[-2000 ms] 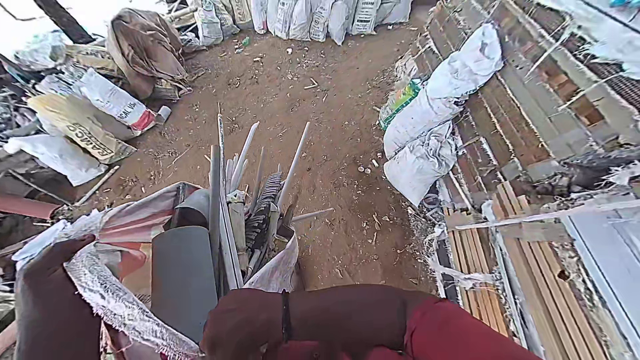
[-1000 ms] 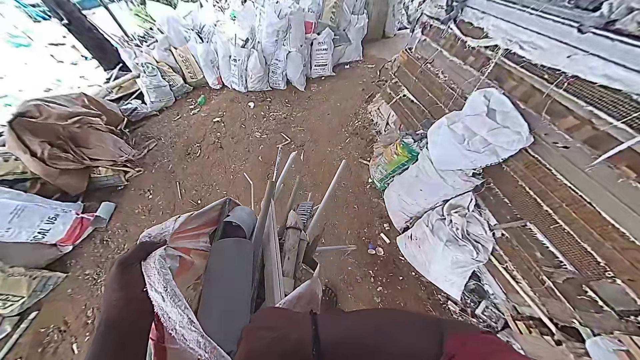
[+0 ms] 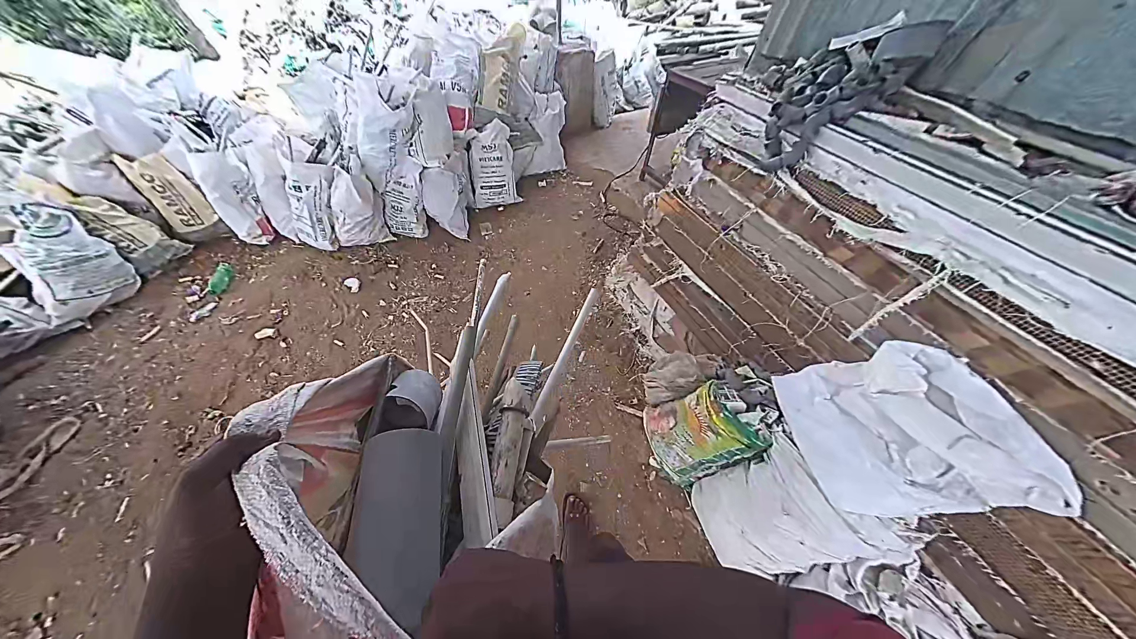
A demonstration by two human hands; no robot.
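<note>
My left hand (image 3: 217,484) grips the rolled rim of a woven plastic sack (image 3: 297,532) at its left side. In the sack stand a thick grey plastic pipe (image 3: 397,524), thin white and grey pipes (image 3: 565,355) and several long strips, their ends sticking up out of the mouth. My right forearm (image 3: 621,595) crosses the bottom of the view in front of the sack; its hand is hidden, perhaps behind the sack's near edge. A bare foot (image 3: 577,515) shows on the dirt just beyond the forearm.
Filled white sacks (image 3: 311,200) stand in rows across the back and left. Stacked brown slatted panels (image 3: 754,293) line the right side, with a white sheet (image 3: 923,435) and a green-yellow bag (image 3: 706,435) beside them. A green bottle (image 3: 221,279) lies on the dirt ground.
The view has moved forward and tilted up, so the rows of filled sacks stand nearer. The carried sack stays in my left hand's grip; the brown cloth heap on the left has gone out of view.
</note>
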